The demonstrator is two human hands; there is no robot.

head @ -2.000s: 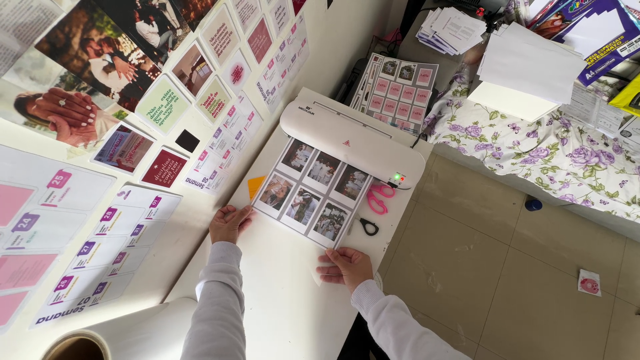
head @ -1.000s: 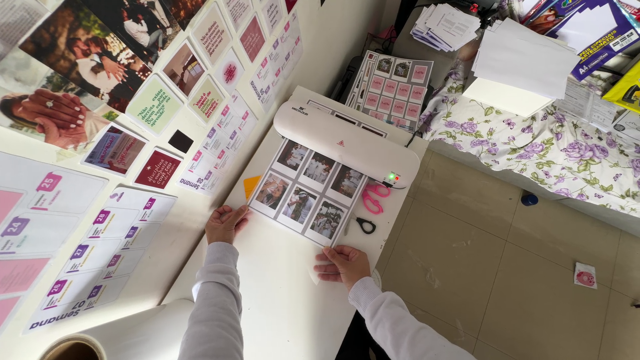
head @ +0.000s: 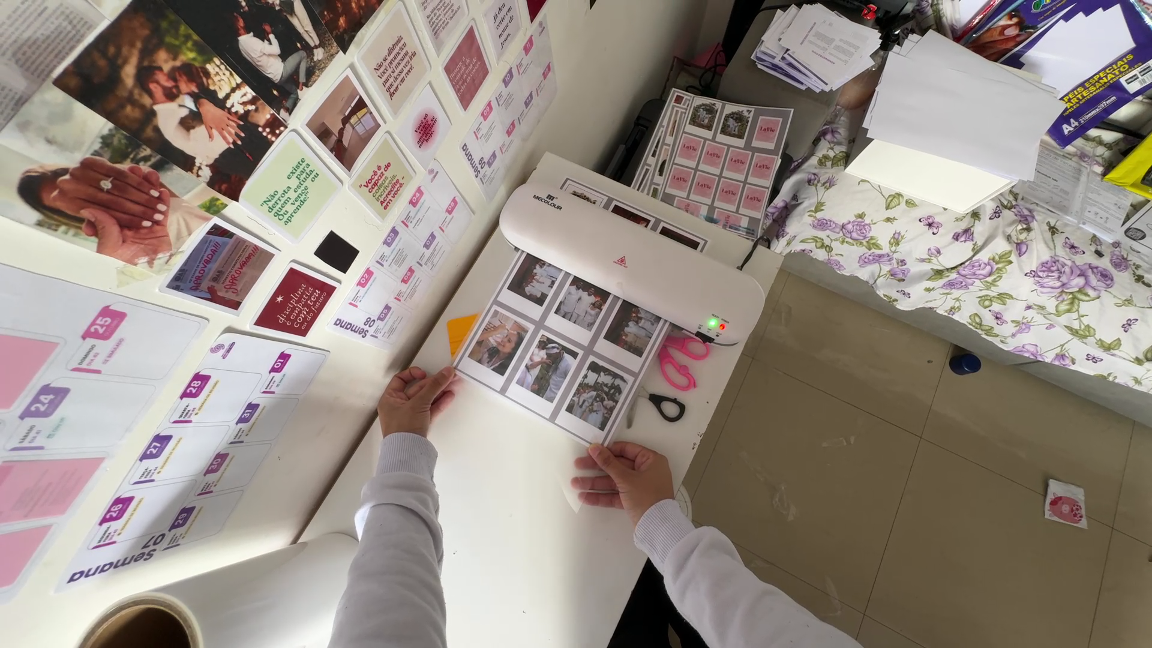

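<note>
A sheet of printed photos lies partly inside a white Mecolour laminator, and its far end shows beyond the machine. My left hand pinches the sheet's near left corner between thumb and finger. At the near right corner, my right hand grips the sheet, with a clear film edge beside the fingers. Green and red lights glow at the laminator's right end. Pink-handled scissors and black-handled scissors lie to the right of the sheet.
A yellow piece lies by the wall. A large film roll stands at the near left. Printed sheets are stacked behind the laminator. White paper rests on the flowered cloth at right. Prints cover the wall.
The sheet has moved further into the laminator, and both hands have moved with it towards the machine.
</note>
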